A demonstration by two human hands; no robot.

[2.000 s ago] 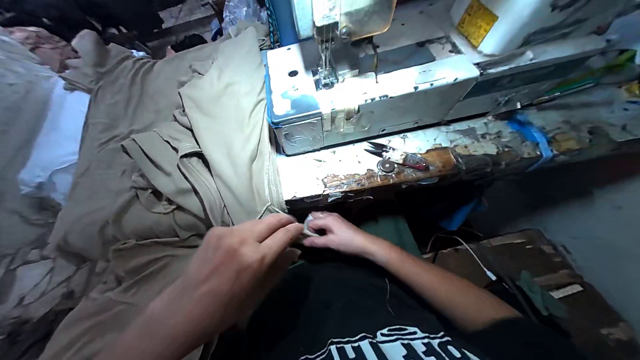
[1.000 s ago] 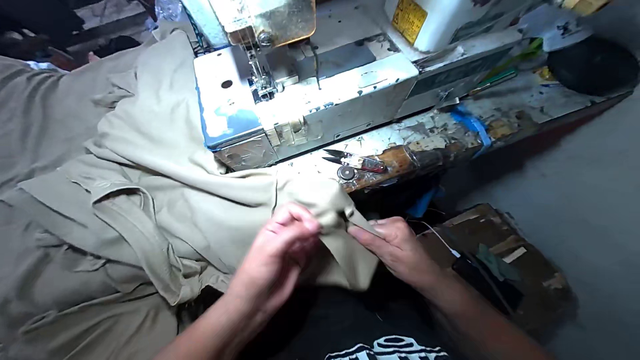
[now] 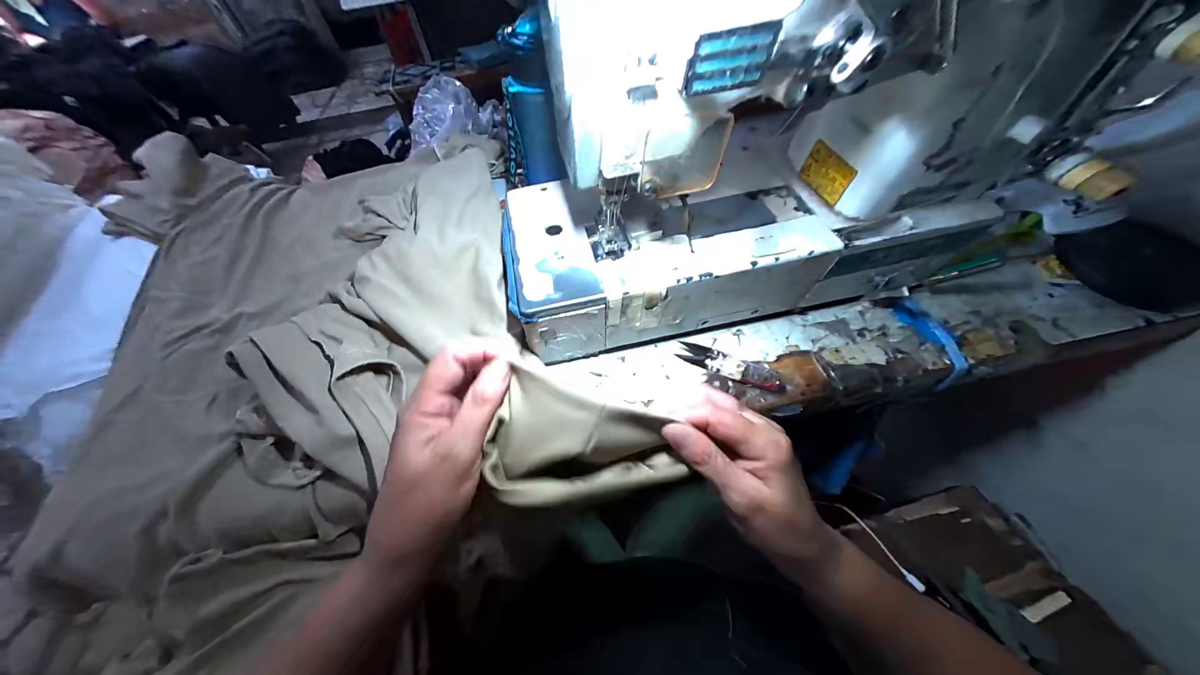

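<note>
A tan fabric garment (image 3: 572,427) is stretched between my two hands, its edge forming an open loop. My left hand (image 3: 445,431) pinches the cloth between thumb and fingers, just below the near left corner of the sewing machine bed (image 3: 694,281). On the other side, my right hand (image 3: 741,455) grips the edge of the same cloth near a pair of thread snips (image 3: 731,366). Under the machine's lit head, the needles and presser foot (image 3: 611,234) stand over the bed with none of the held cloth beneath them.
More tan fabric (image 3: 253,281) is heaped at the left, beside white cloth (image 3: 66,281). A worn table edge (image 3: 844,352) with blue strapping (image 3: 933,337) runs along the machine's front. At lower right lies a brown board (image 3: 984,562) with a white cable (image 3: 881,544).
My hands, close together two seconds ago, are now apart with the cloth spread between them. The view has shifted, and more of the machine's head shows.
</note>
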